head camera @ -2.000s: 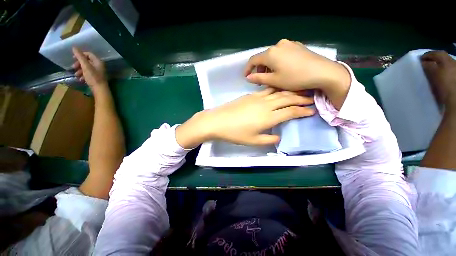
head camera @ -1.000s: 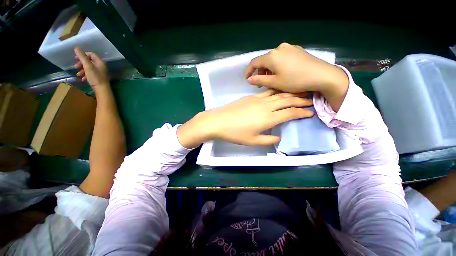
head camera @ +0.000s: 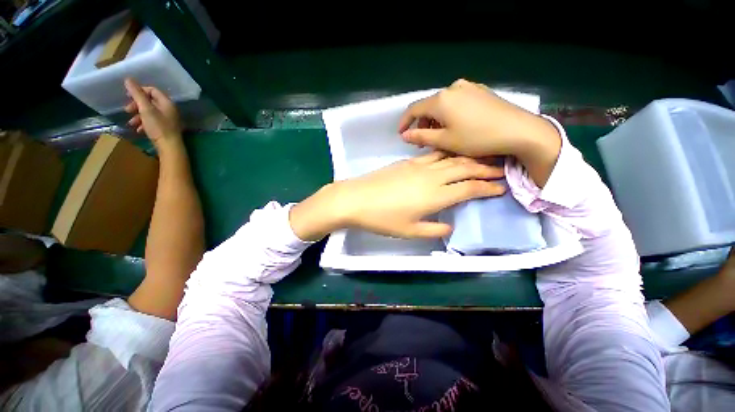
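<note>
A white foam box [head camera: 342, 261] stands on the green bench in front of me. A pale grey-blue wrapped item [head camera: 493, 221] lies in its right part. My left hand [head camera: 403, 193] lies flat, palm down, over the box, its fingers spread and reaching the wrapped item's upper edge. My right hand [head camera: 471, 121] is bent over the box's upper part, beyond my left hand, with its fingers curled and thumb near the forefinger. I cannot tell if anything is between those fingertips. My right wrist and sleeve hide part of the item and the box's right side.
A neighbour's hand [head camera: 153, 113] on the left is by a far foam box [head camera: 137, 72] holding a small brown carton [head camera: 118, 44]. Brown cartons [head camera: 113, 197] stand on the left. A covered white foam box [head camera: 669, 177] stands on the right, with a neighbour's forearm [head camera: 701, 302] below it.
The neighbour's hand on the right has let go of the foam box there and moved down toward the bench's near edge. My hands have kept their pose; the view has shifted slightly.
</note>
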